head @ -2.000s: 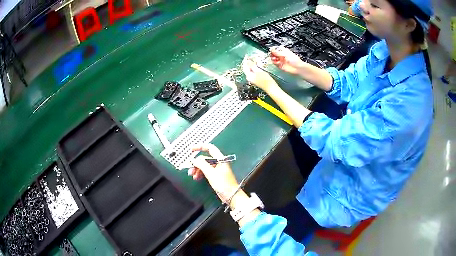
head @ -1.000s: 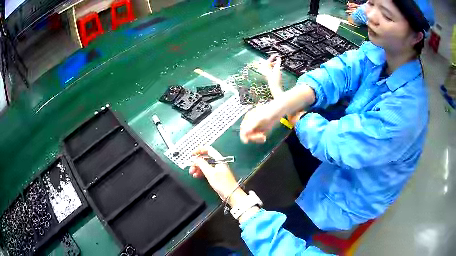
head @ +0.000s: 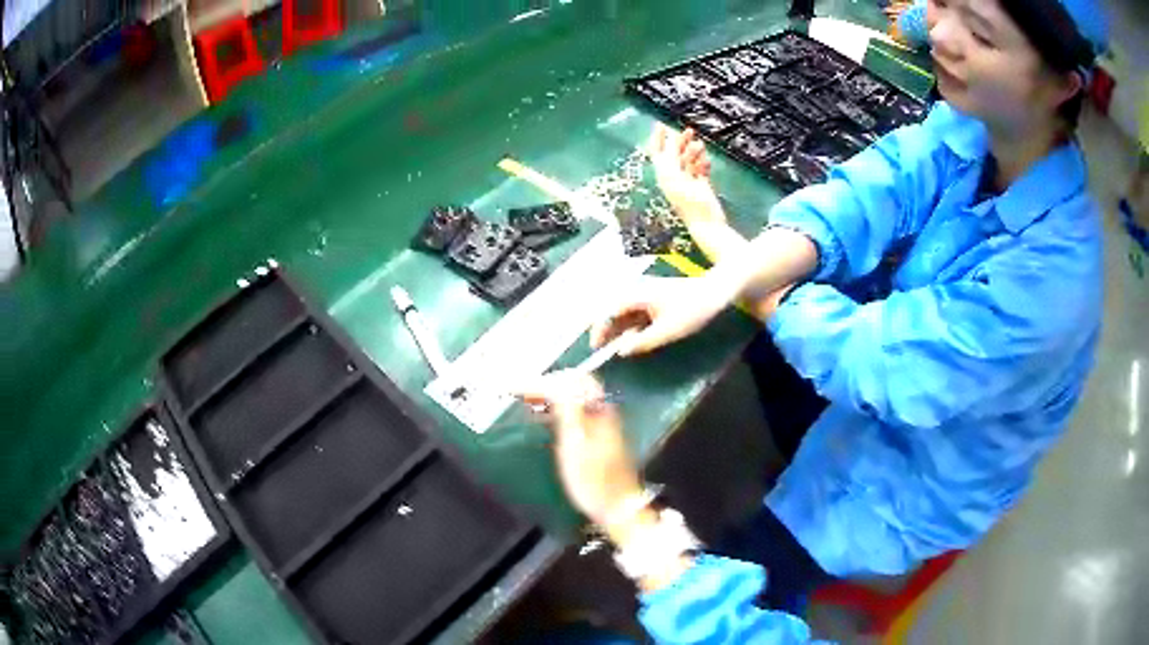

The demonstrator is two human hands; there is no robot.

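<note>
My right hand [head: 573, 393] is over the near end of a white dotted sheet [head: 542, 315]. It is motion-blurred. A faint trace of slim tweezers [head: 609, 399] shows at its fingers. My left hand is out of the picture. The neighbour's hand [head: 668, 313] is close to my fingertips, with a thin pale thing between the two hands; I cannot tell what it is or who holds it. Several black plates [head: 481, 246] lie in a pile beyond the sheet. A white pen-like tool [head: 418, 328] lies left of the sheet.
A black four-section tray [head: 365, 476], nearly empty, lies left of my hand. A parts tray [head: 170, 504] with rings and white bits is farther left. A crowded black tray [head: 781, 107] is at the back right. A worker in a blue smock [head: 932, 315] sits at right.
My right hand has moved slightly to the right and blurred. The neighbour's nearer hand has left the ring heap and come down to my fingertips. The pale thing between us is newly visible.
</note>
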